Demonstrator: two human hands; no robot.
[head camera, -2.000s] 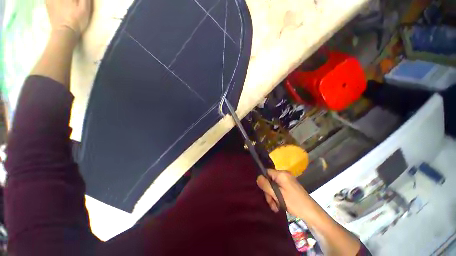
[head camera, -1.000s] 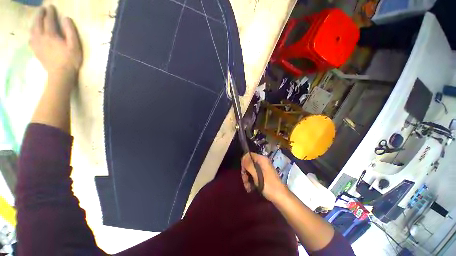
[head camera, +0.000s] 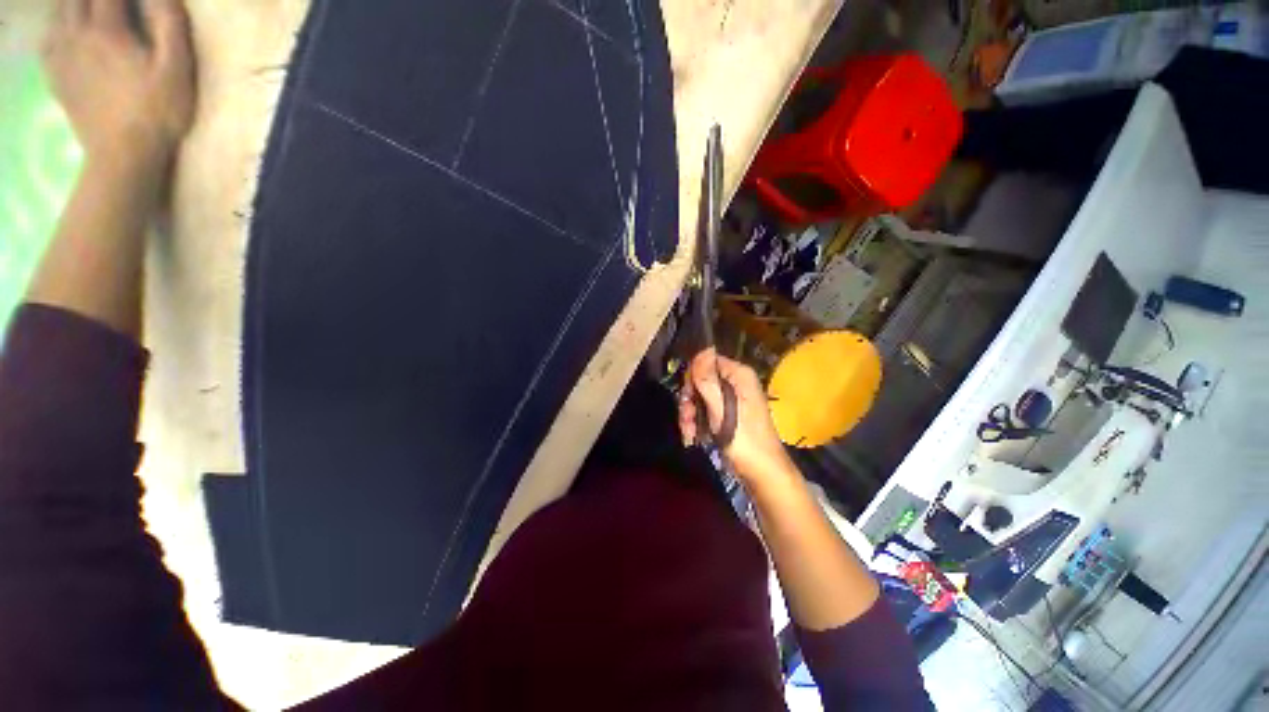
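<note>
A dark navy cloth piece (head camera: 418, 306) with pale chalk lines lies flat on the pale cutting table (head camera: 745, 70). A cut runs along its curved right edge, with a narrow strip (head camera: 660, 153) beside it and a small gap at the lower end. My right hand (head camera: 727, 410) holds the long dark shears (head camera: 707, 237) by the handles. Their blades point up, look closed, and are right of the cloth, apart from it. My left hand (head camera: 123, 70) lies on the table left of the cloth, fingers partly cut off by the top edge, and seems to hold nothing.
Beyond the table's right edge stand a red stool (head camera: 905, 132) and a round yellow-topped stool (head camera: 825, 388). A white sewing machine table (head camera: 1197, 362) at the right bears small scissors (head camera: 1005, 424) and other items. A green marking (head camera: 39, 181) shows at the left.
The shears have come out of the cut and moved right, off the cloth, with the blades now together. My left hand stays on the table. The view has shifted.
</note>
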